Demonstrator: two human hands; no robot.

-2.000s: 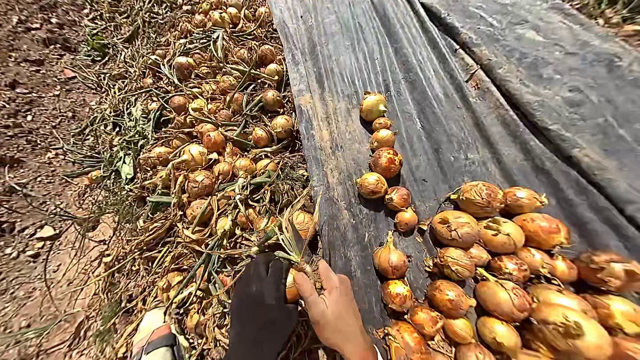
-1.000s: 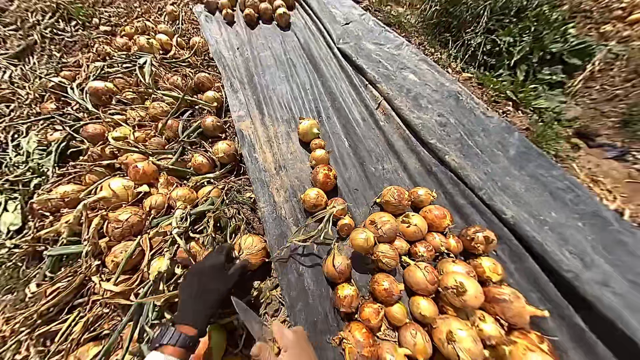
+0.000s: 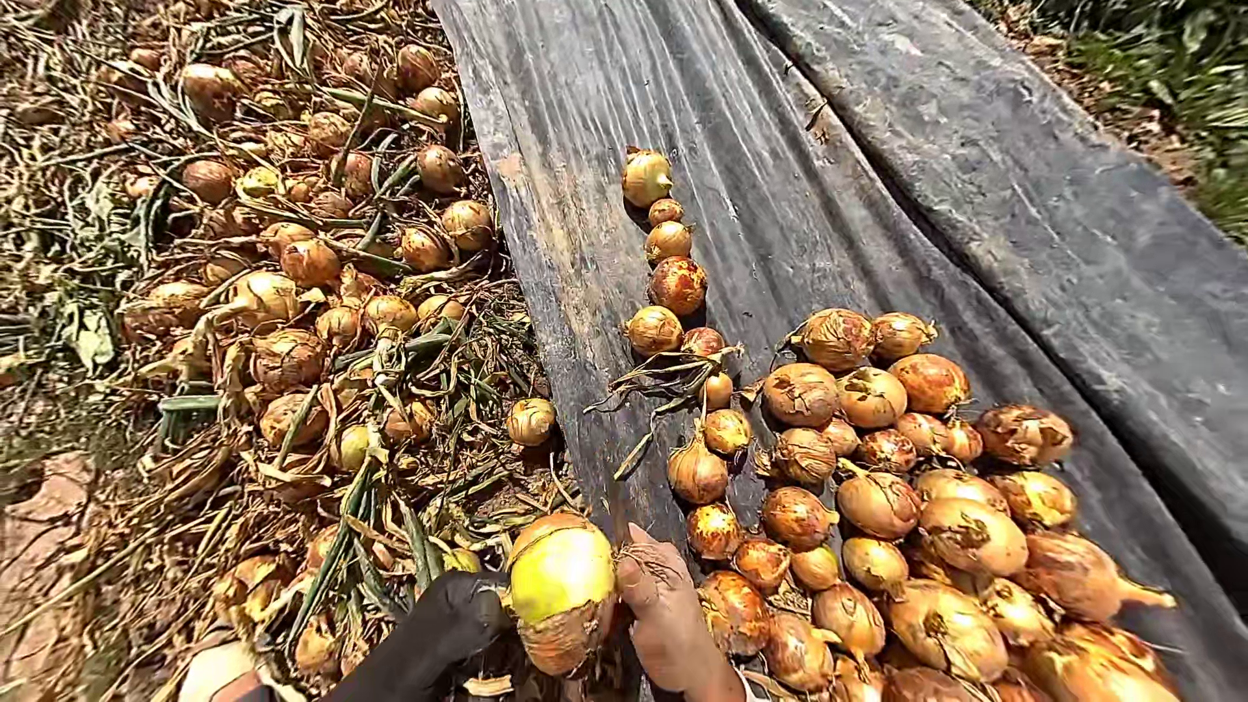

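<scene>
A large onion [image 3: 562,595], its skin partly peeled to yellow-green flesh, is held between my two hands at the bottom centre. My left hand [image 3: 453,619], in a dark glove, grips its left side. Bare, my right hand [image 3: 668,614] has its thumb and fingers at the dry roots on the onion's right side. No knife can be made out in either hand. A loose dry onion top [image 3: 668,375] lies on the black plastic sheet [image 3: 595,224], against a short row of small onions [image 3: 678,285].
Many trimmed onions [image 3: 970,536] are gathered on the sheet at the lower right. Untrimmed onions [image 3: 288,359] with withered leaves cover the ground at left. A single onion [image 3: 531,421] lies by the sheet's edge. Green plants [image 3: 1180,88] grow at the upper right.
A second ago my hands were apart, with a knife at the right one; now both are at a large onion. The dry top on the sheet was not there two seconds ago.
</scene>
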